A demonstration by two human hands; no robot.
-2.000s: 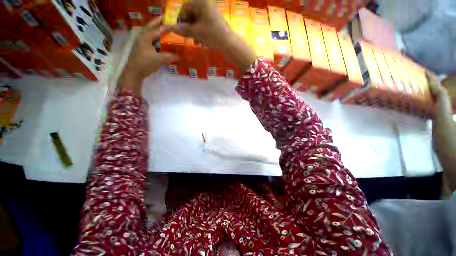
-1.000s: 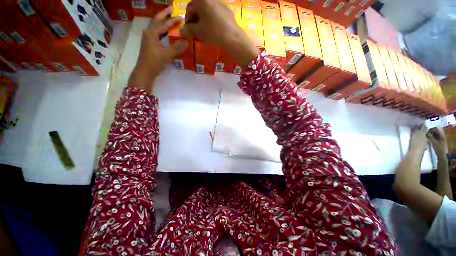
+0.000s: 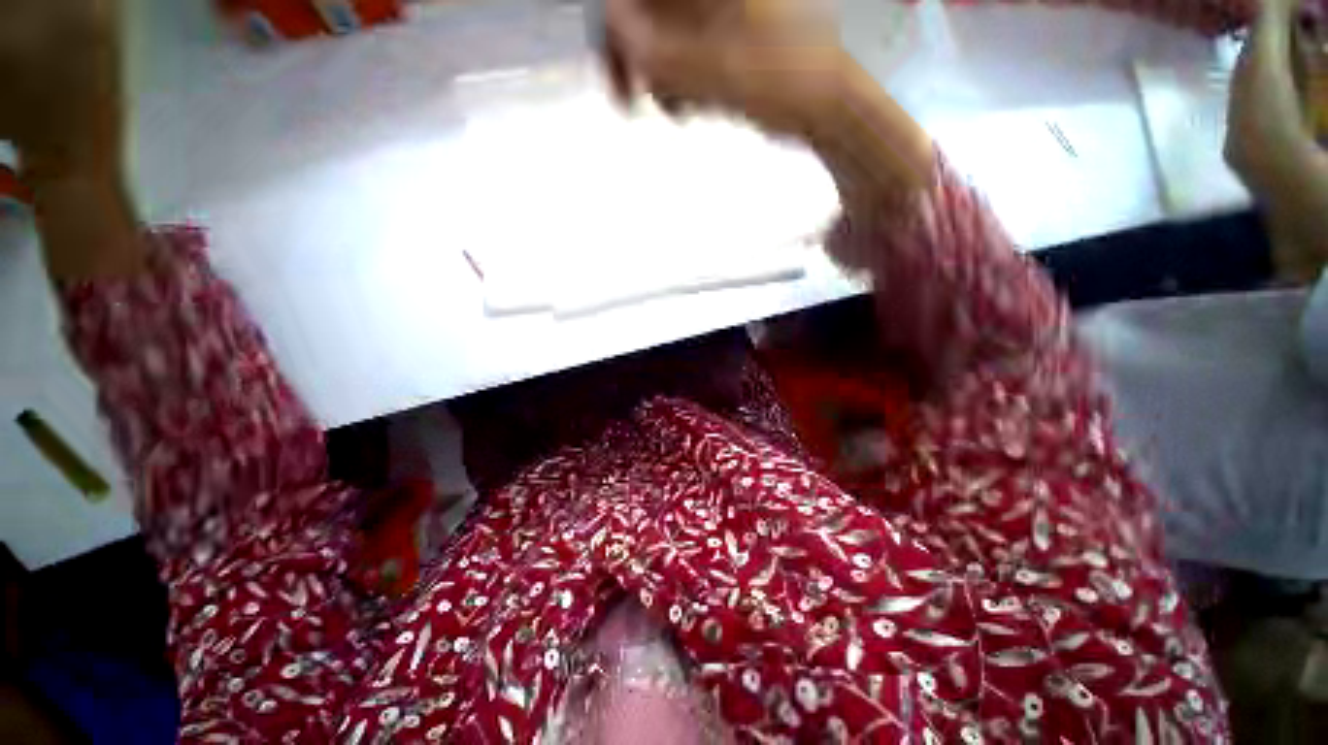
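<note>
A white sheet [image 3: 655,218] lies on the white table in front of me, glaring brightly, its near edge close to the table's front edge. My right hand [image 3: 728,58] is at the top, above the far part of the sheet, blurred with its fingers bent; I cannot tell whether it holds anything. My left hand [image 3: 66,88] is at the upper left, dark, blurred and cut off by the picture's edge; its fingers cannot be made out.
An olive-green strip [image 3: 61,454] lies on the side table at left. Orange boxes [image 3: 306,15] show at the top left edge. Another person's hand [image 3: 1270,131] is at the right, beside a pale sheet [image 3: 1187,131]. A thin red sliver [image 3: 473,264] lies by my sheet.
The view has tipped down and turned, so the carton row is mostly out of the picture. My hands have moved apart, the left towards the far left. The other person's hand has shifted.
</note>
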